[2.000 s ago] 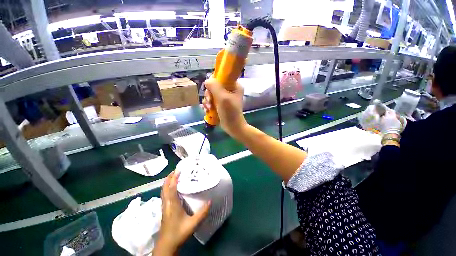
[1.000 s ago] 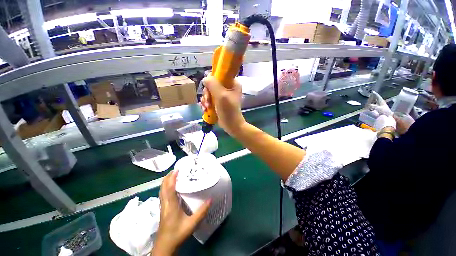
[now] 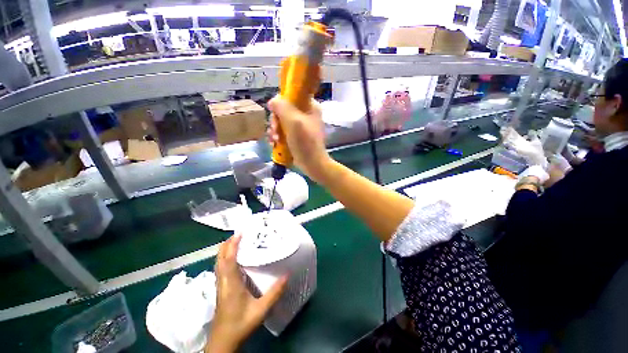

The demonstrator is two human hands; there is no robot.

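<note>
A white ribbed appliance housing (image 3: 296, 276) stands on the green bench with its rounded base plate (image 3: 267, 238) facing up. My left hand (image 3: 241, 296) steadies it, thumb and fingers spread around its near left side. My right hand (image 3: 299, 131) is closed around the orange electric screwdriver (image 3: 297, 79), held upright and slightly tilted above the housing. The thin dark bit (image 3: 273, 193) points down at the far part of the base plate; whether its tip touches a screw is too small to tell. A black cord runs from the tool's top.
A clear screw bin (image 3: 96, 331) and a crumpled white cloth (image 3: 182, 310) lie left of the housing. White parts (image 3: 220, 210) and housings lie on the green belt (image 3: 151, 234) behind. A white sheet (image 3: 461, 196) lies at right, beside a seated person (image 3: 571, 227). A grey frame (image 3: 206, 76) crosses above.
The screwdriver and my right hand have shifted slightly left and up in view. The bit, above the plate two seconds ago, is now lower against it. Belt parts have moved right.
</note>
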